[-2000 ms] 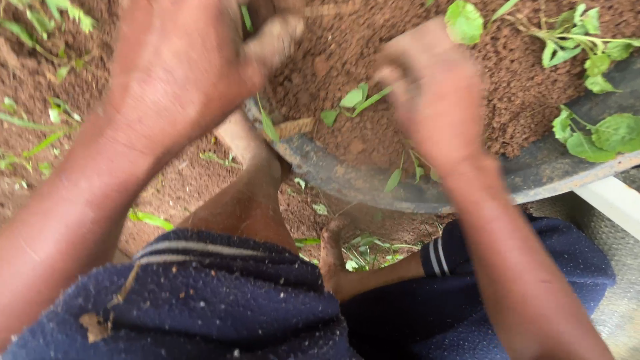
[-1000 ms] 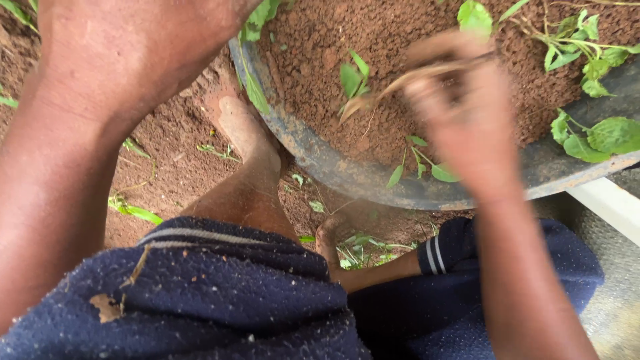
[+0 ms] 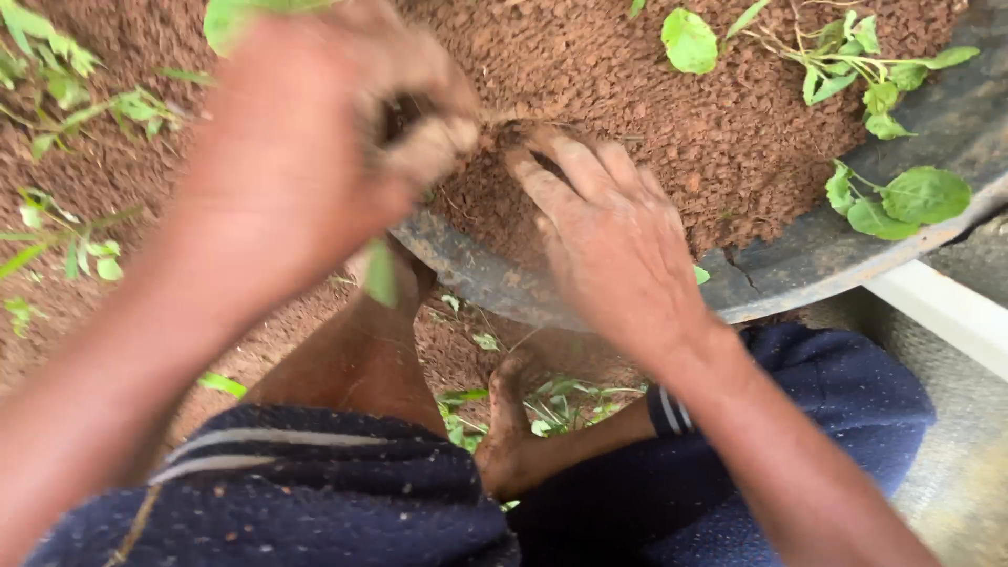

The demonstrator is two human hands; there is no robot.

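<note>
Reddish-brown soil [image 3: 756, 150] fills a wide black basin [image 3: 795, 276] with a worn, soil-smeared rim. My right hand [image 3: 614, 213] lies palm down on the soil near the basin's near edge, its fingers pointing up and left into a small dark hollow. My left hand [image 3: 394, 118] is raised just left of it, blurred, thumb and fingers brought together around something that I cannot make out; green leaves [image 3: 252, 20] show beside it. A thin pale strand runs between the two hands. A green leaf [image 3: 381, 272] hangs below my left wrist.
Uprooted leafy weeds [image 3: 874, 71] lie on the soil at upper right, and round leaves [image 3: 921, 197] rest on the basin's edge. A white bar [image 3: 945, 307] and grey concrete [image 3: 969, 457] are at right. Bare feet stand on ground with scattered weeds [image 3: 79, 244].
My left hand has moved right, over the basin's near edge, close to my right hand. My right hand held a brown stem or root a second ago; it now lies on the soil.
</note>
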